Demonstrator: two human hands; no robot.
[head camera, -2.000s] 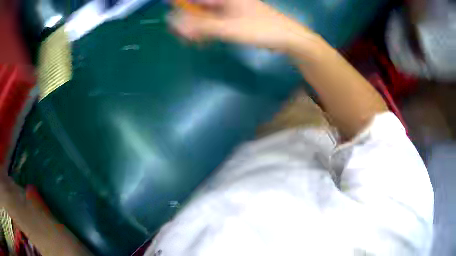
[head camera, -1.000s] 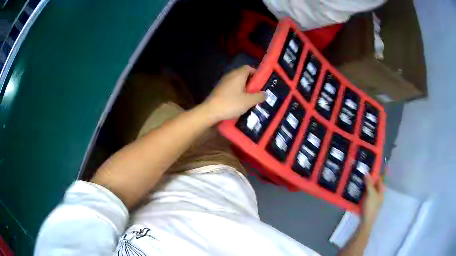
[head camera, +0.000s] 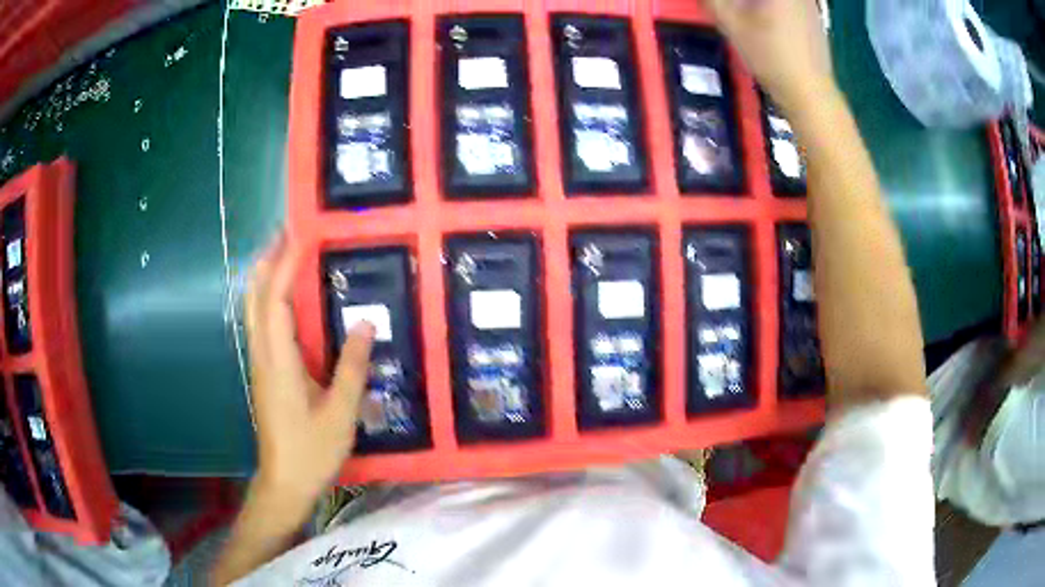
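Observation:
A red-orange foam tray (head camera: 550, 216) lies over the green bench in front of me. Its two rows of pockets hold several black phone units (head camera: 489, 266) with white labels and silver and blue parts showing. My left hand (head camera: 292, 396) grips the tray's near left side, fingers along the outer edge and thumb over the near left phone. My right hand (head camera: 774, 40) is at the tray's far right, cut off by the top edge of the picture; its fingertips are hidden. My right forearm covers part of the rightmost phones.
Another red tray with phones (head camera: 63, 344) stands at the left, and part of one (head camera: 1005, 229) at the right edge. A whitish roll (head camera: 934, 57) is at the upper right of the green bench (head camera: 166, 355). White-clothed people sit at both sides.
The tray was held up in both hands off to the side of the bench; it is now in front of me over the green top. My right hand has moved to its far side.

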